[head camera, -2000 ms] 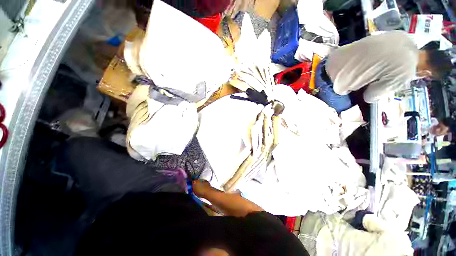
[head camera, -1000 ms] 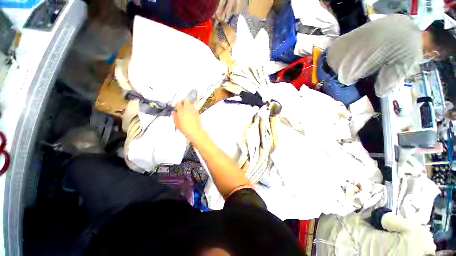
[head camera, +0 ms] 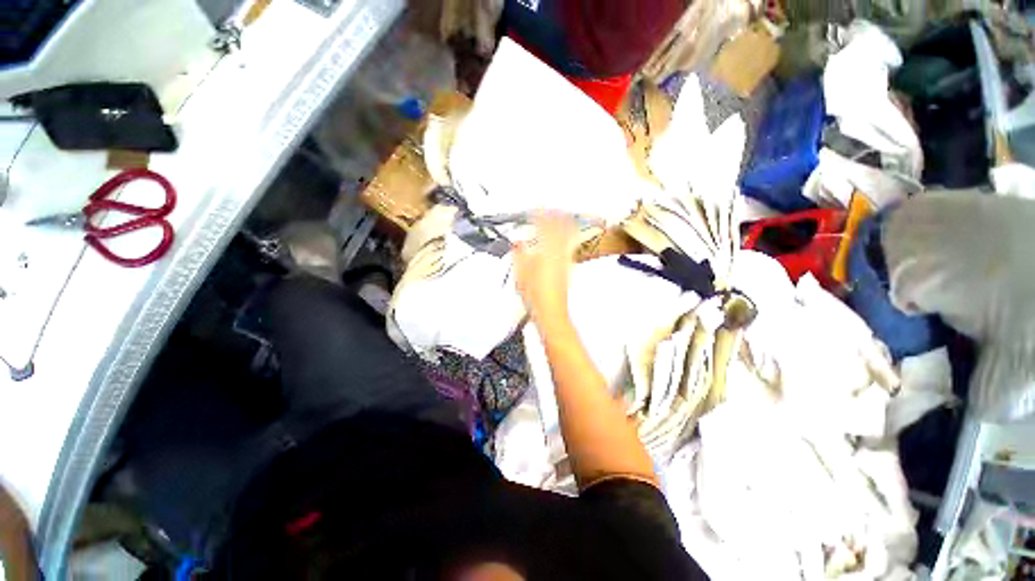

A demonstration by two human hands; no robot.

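A white-and-beige bundle of cut pieces (head camera: 539, 136) lies in the middle, gathered by a grey fabric tie (head camera: 481, 235). My right hand (head camera: 547, 236) reaches up to this gathered waist, its fingers closed on the tie; the fingertips are blurred and overexposed. A second bundle (head camera: 706, 170), tied with a dark strip (head camera: 681, 270), lies to the right, its layers fanned out. A skin-coloured patch at the lower left edge, by the table, may be part of my left arm; it is cut off and the hand cannot be made out.
Red-handled scissors (head camera: 132, 218) and a black pouch-like item (head camera: 104, 116) lie on the white table (head camera: 244, 170) at left. A blue crate (head camera: 783, 142) and red bin (head camera: 794, 241) stand behind the bundles. A person in grey (head camera: 965, 272) is at right. White cloth (head camera: 794, 431) is heaped lower right.
My right hand has risen from beside my lap to the first bundle's tie and stays there. The view has swung left, showing more of the table and scissors.
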